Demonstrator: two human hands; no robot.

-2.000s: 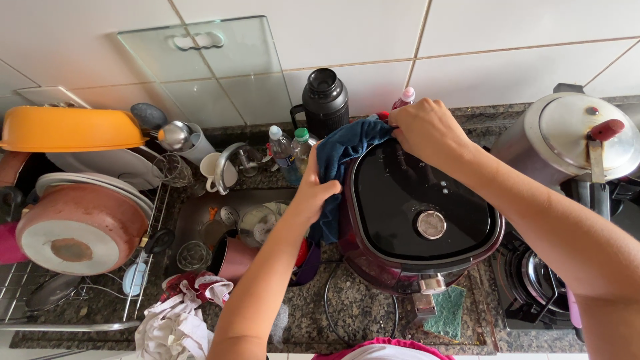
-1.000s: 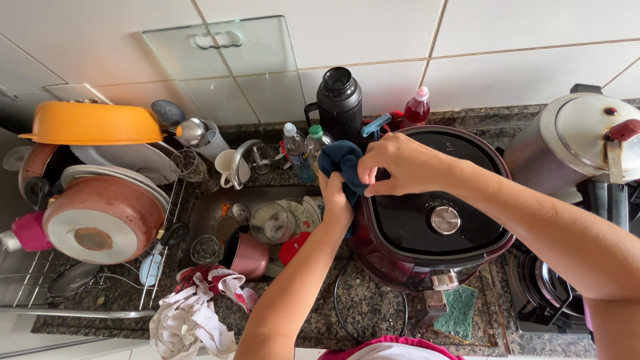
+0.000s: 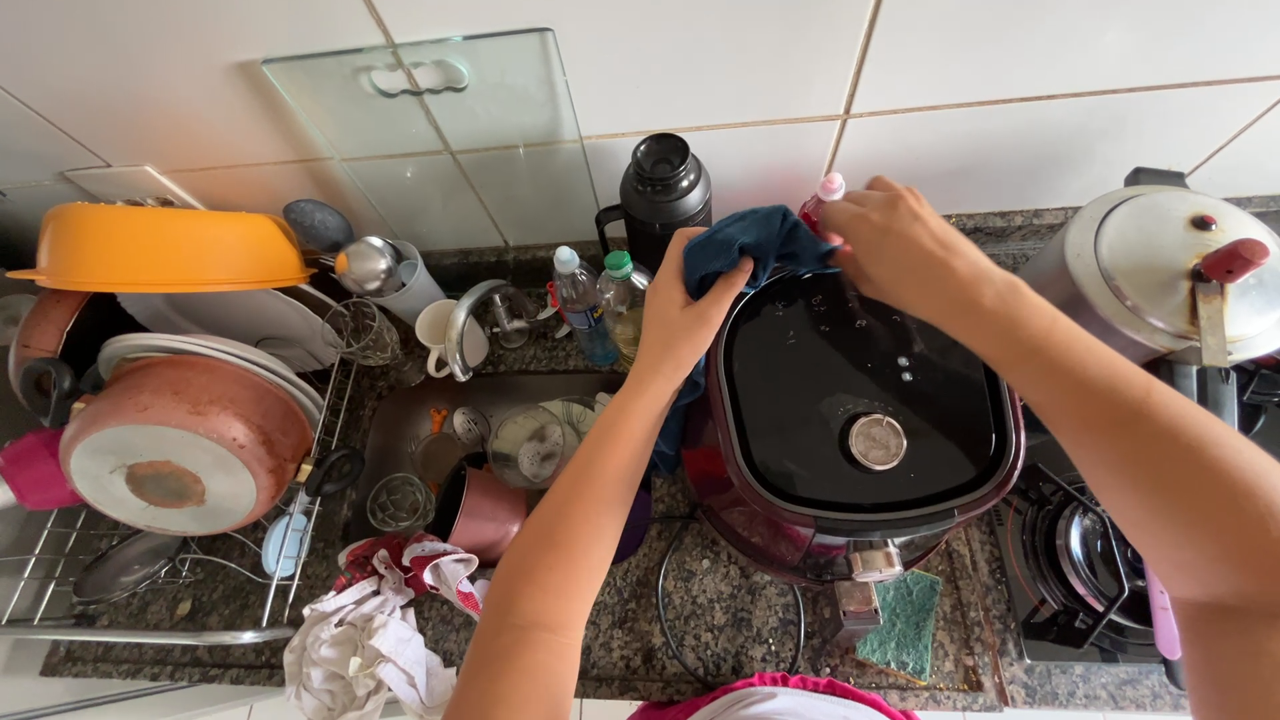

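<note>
A dark blue cloth (image 3: 755,245) is bunched between my two hands above the back left edge of a dark red air fryer (image 3: 865,400) with a glossy black top. My left hand (image 3: 690,300) grips its left side, thumb over the fabric. The fingers of my right hand (image 3: 890,245) pinch the cloth's right end, near a pink-capped bottle (image 3: 820,205) that is partly hidden behind them. Small drops or bubbles lie on the fryer's top around its round silver knob (image 3: 877,441). More blue cloth hangs down along the fryer's left side.
A sink (image 3: 390,430) with dishes lies to the left, beside a loaded dish rack (image 3: 210,636). Behind stand a black thermos (image 3: 665,190) and two bottles. A pressure cooker (image 3: 1150,265) and stove (image 3: 1060,590) are at right; a green scouring pad (image 3: 900,625) lies in front.
One second ago the cloth was bundled left of the fryer with both hands close together. Now it is stretched wider, and my right hand has moved back toward the pink-capped bottle.
</note>
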